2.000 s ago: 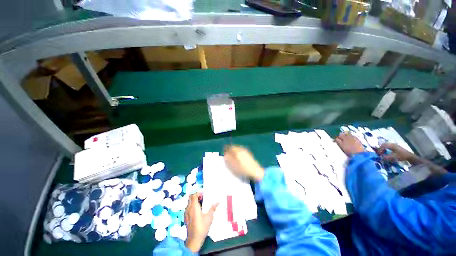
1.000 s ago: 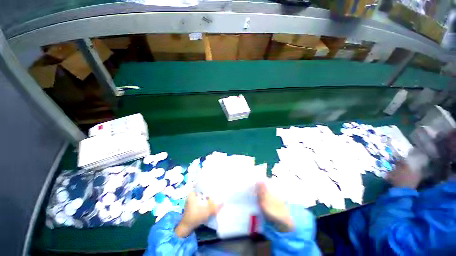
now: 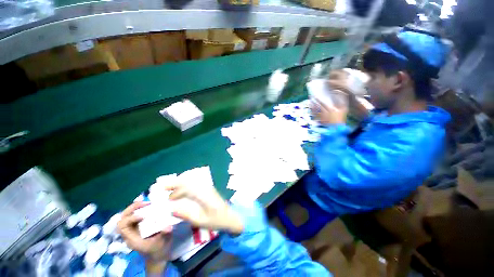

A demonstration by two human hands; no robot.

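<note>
My left hand [image 3: 142, 238] grips a small white box [image 3: 157, 216] from the left and below, in the lower left of the view. My right hand [image 3: 203, 208] is at the box's upper right side, fingers on it. The box is raised in front of me; its far side is partly hidden by my fingers. White flat cartons with a red band [image 3: 201, 236] lie under and behind my hands. Loose white and blue discs [image 3: 96, 248] lie to the left.
A white box [image 3: 183, 114] is on the green conveyor [image 3: 119, 124]. White paper slips [image 3: 265, 154] spread over the bench. Stacked cartons [image 3: 32, 208] stand far left. A blue-coated person [image 3: 379, 157] at right holds white items. A blue stool [image 3: 303, 219] is below the bench.
The view has swung right, bringing the other person fully into view. My hands, earlier low over the flat cartons, now hold a small opened-out box higher up.
</note>
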